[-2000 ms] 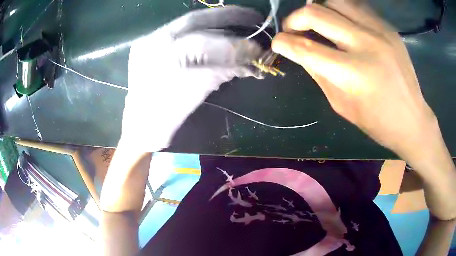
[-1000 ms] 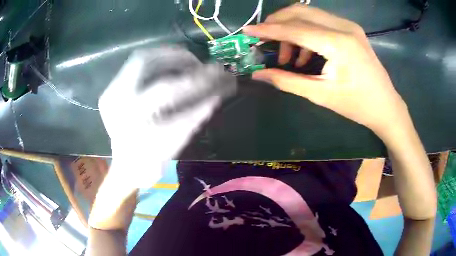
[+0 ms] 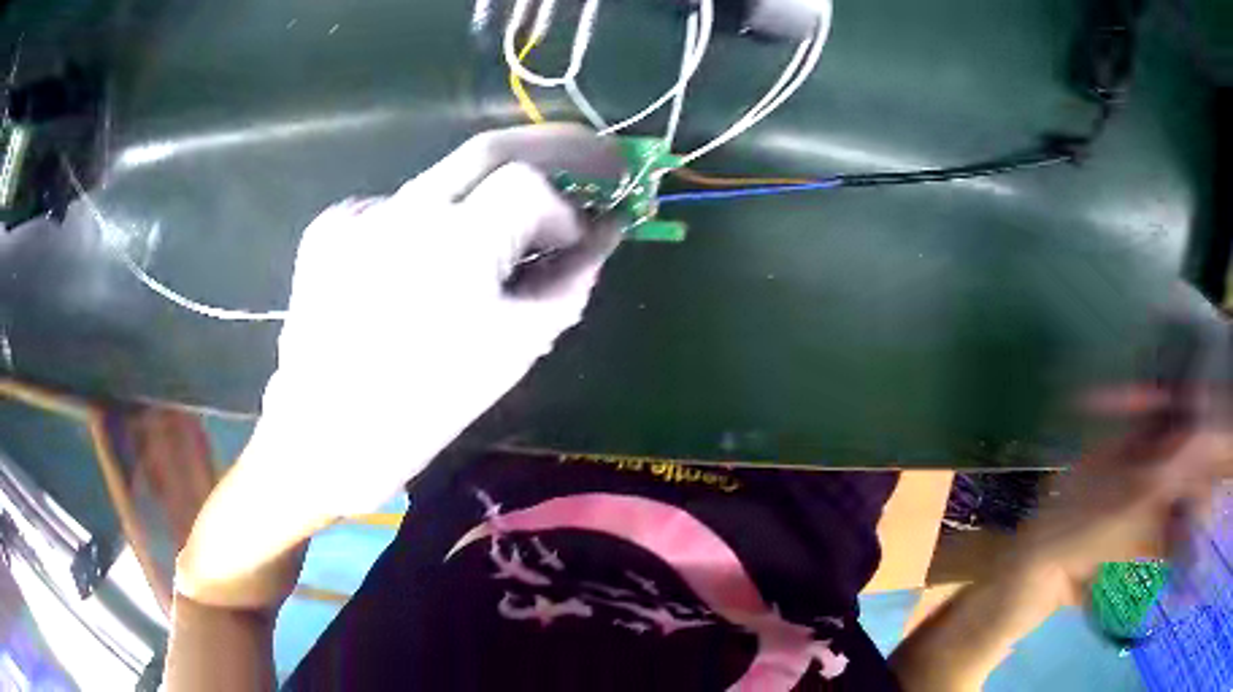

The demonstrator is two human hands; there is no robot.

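The green circuit board point(image 3: 659, 230) lies on the dark green mat, partly covered by my gloved left hand point(image 3: 440, 298). My left fingers are closed at the board's left side. Solder wire point(image 3: 203, 308) runs from the left into this hand, and a thin strand shows by the fingertips. White lead wires point(image 3: 696, 68) and a yellow one point(image 3: 522, 92) loop down to the board. Brown and blue ends of the black power cable point(image 3: 947, 173) reach its right side. My bare right hand point(image 3: 1149, 466) is strongly blurred at the right edge; its grip is unclear.
A dark solder spool stand point(image 3: 19, 169) is cut off at the left edge. The mat's front edge point(image 3: 757, 465) curves before my body. Below right are a green basket point(image 3: 1129, 595) and a blue basket point(image 3: 1197, 656). Long silvery strips point(image 3: 68, 568) lie below left.
My right hand has let go of the board and moved far right and down. My left hand has come to the board with the solder wire. The brown and blue wires are now visible.
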